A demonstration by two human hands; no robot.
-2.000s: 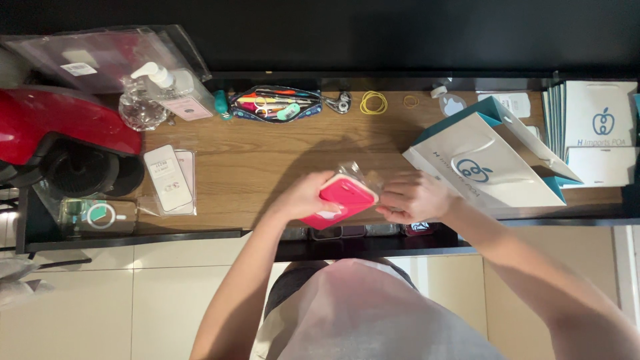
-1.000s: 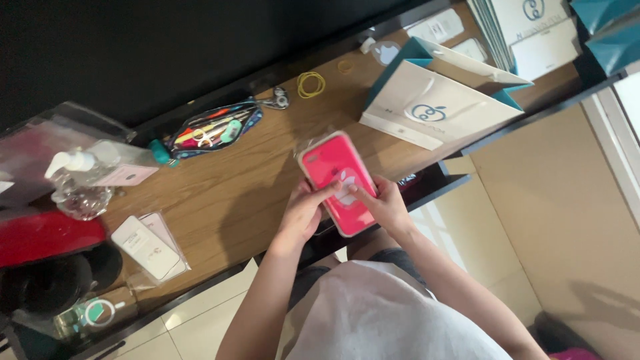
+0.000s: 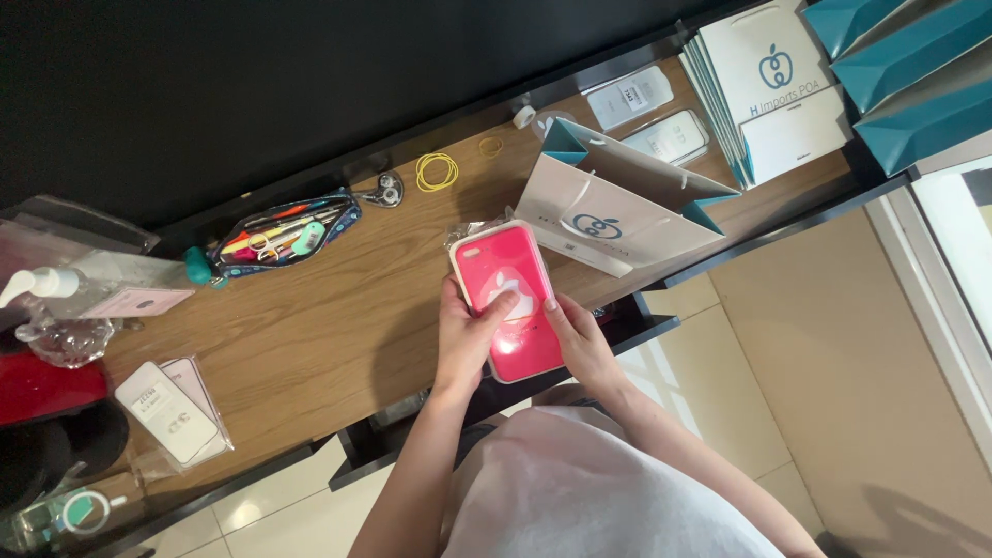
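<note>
A packaged pink phone case (image 3: 527, 353) with a white apple emblem is held between both hands, over the front edge of the wooden desk. My left hand (image 3: 469, 333) grips its left side, the thumb lying across the emblem. On the right side of the package, my right hand (image 3: 581, 337) holds the lower edge with thumb and fingers. Crinkled clear plastic sticks out at the package's top left corner. Just beyond it, to the right, a white and teal paper bag (image 3: 659, 232) stands with its top open.
Screen protector packs (image 3: 167, 411) lie at the left, near a pump bottle (image 3: 139, 271). A filled pencil pouch (image 3: 287, 232) and yellow rubber bands (image 3: 437, 172) lie along the back. More paper bags (image 3: 775, 77) stand at the right. An open drawer (image 3: 647, 329) juts out below the desk edge.
Two seconds ago the case was tilted in my left hand, with my right hand at its edge; now both hands hold it face up. The view has rotated.
</note>
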